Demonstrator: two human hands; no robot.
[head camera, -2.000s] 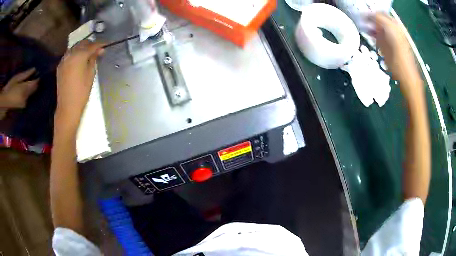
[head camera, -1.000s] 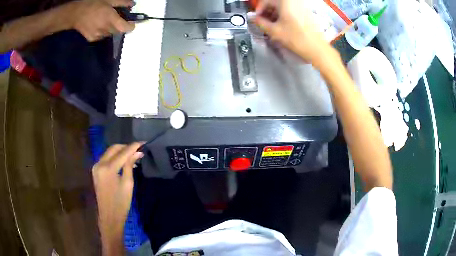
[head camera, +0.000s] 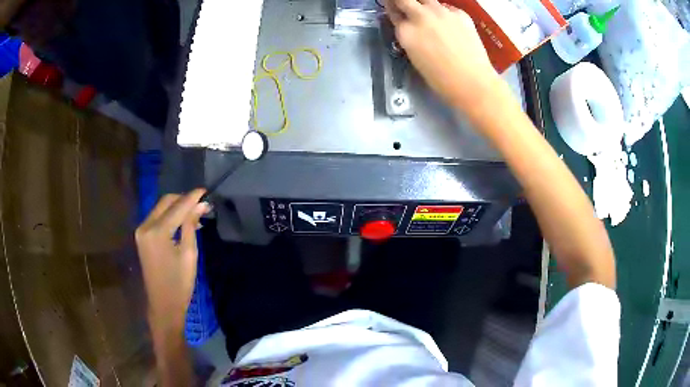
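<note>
My left hand (head camera: 175, 227), at the lower left, is closed on a thin black rod (head camera: 225, 175). The rod's small round head (head camera: 254, 145), with a white face and dark rim, is over the front left edge of the metal plate. My right hand (head camera: 424, 34) is at the far middle of the plate, beside the clear or silver fixture (head camera: 358, 13) and over the upper part of the slotted bracket (head camera: 400, 98). Its fingertips are cut off by the top edge, so what they touch is hidden.
A white toothed strip (head camera: 219, 75) and yellow rubber bands (head camera: 281, 102) lie on the plate. An orange-red box (head camera: 505, 57) is right of my right hand. A white roll (head camera: 579, 106), white dots, a green-capped bottle (head camera: 579, 39) and plastic bags are at right. Brown cardboard is at left.
The other person's hand and the rod it held at the fixture have gone from view. The view has shifted, with the plate now higher in the picture. My left hand still holds its rod.
</note>
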